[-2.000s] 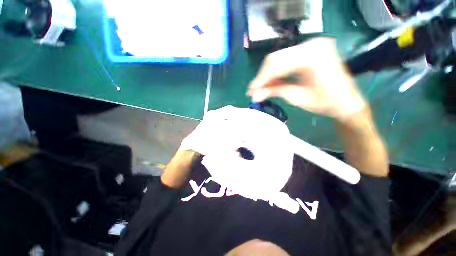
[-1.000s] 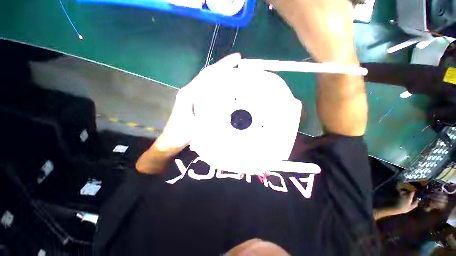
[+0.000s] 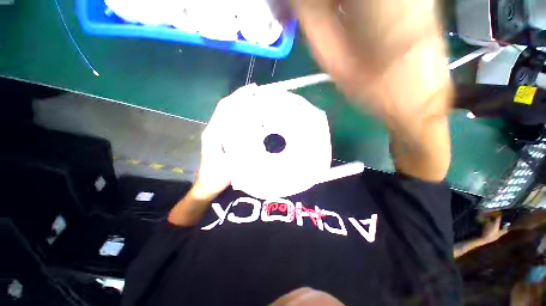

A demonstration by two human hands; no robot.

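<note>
A white rounded camera housing (image 3: 293, 128) with a dark centre hole is held above my lap at the bench edge. Two white antennas stick out to its right; the lower antenna (image 3: 344, 171) lies over my shirt. My left hand (image 3: 212, 170) grips the housing at its left side; hand and shell are overexposed and blend together. My right hand (image 3: 371, 42) is blurred at the top, over the bench and in front of the upper antenna. Its fingertips are hard to make out, and I cannot tell whether it holds anything.
A blue tray (image 3: 149, 33) with white parts lies at the top. The black screwdriver (image 3: 494, 101) with its yellow band is at right, near camera units (image 3: 479, 21). A silvery dotted tray (image 3: 518, 179) is at the bench end. Another person's hand (image 3: 491, 230) shows lower right. Black crates (image 3: 66, 155) stand lower left.
The screwdriver near the right hand has shifted out to the right since the first frame. The housing has turned, showing both antennas. My right hand has come back down into view from the top edge.
</note>
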